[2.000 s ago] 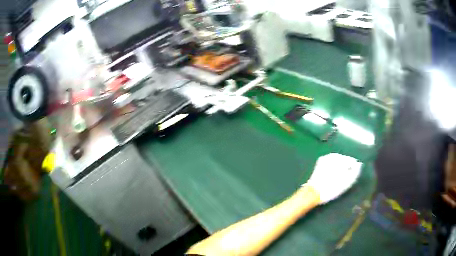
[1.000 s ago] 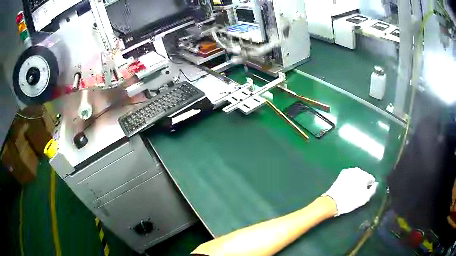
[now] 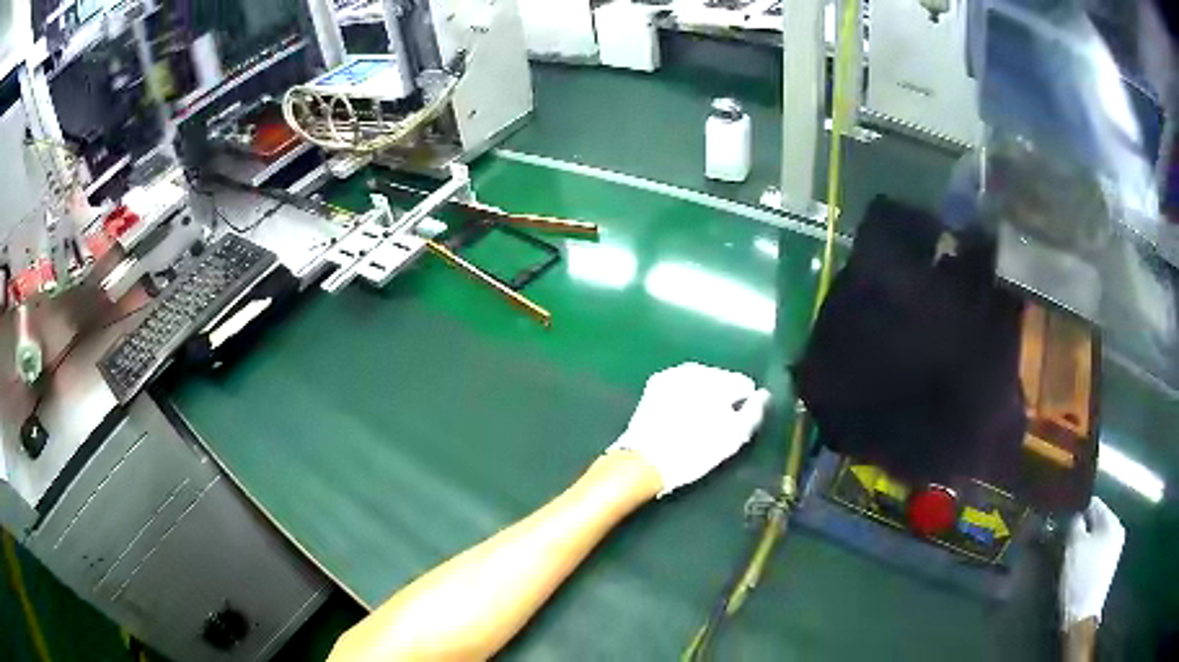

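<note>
My left hand (image 3: 692,424), in a white glove, is over the green belt (image 3: 427,401) left of the press, fingers curled and nothing visible in it. My right hand (image 3: 1090,569), also white-gloved, is at the press's right front corner, partly cut from clear view; its fingertips and any contact are unclear. A black cloth (image 3: 912,343) covers the left of the press. An orange-brown fixture (image 3: 1054,382) shows at its right. The red knob (image 3: 931,511) is on the front between yellow arrows. A thin black frame (image 3: 524,274) lies on the belt between two copper-brown rails (image 3: 498,285).
A silver bracket (image 3: 375,248) holds the rails. A keyboard (image 3: 188,310) is at the left. A white bottle (image 3: 728,140) stands beyond the belt edge. A yellowish hose (image 3: 817,298) runs down left of the press. A blurred person (image 3: 1080,168) is beyond the press at upper right.
The view has swung right, bringing the press and my right hand into view. The black frame sits further in between the rails. My left hand stays curled over the belt.
</note>
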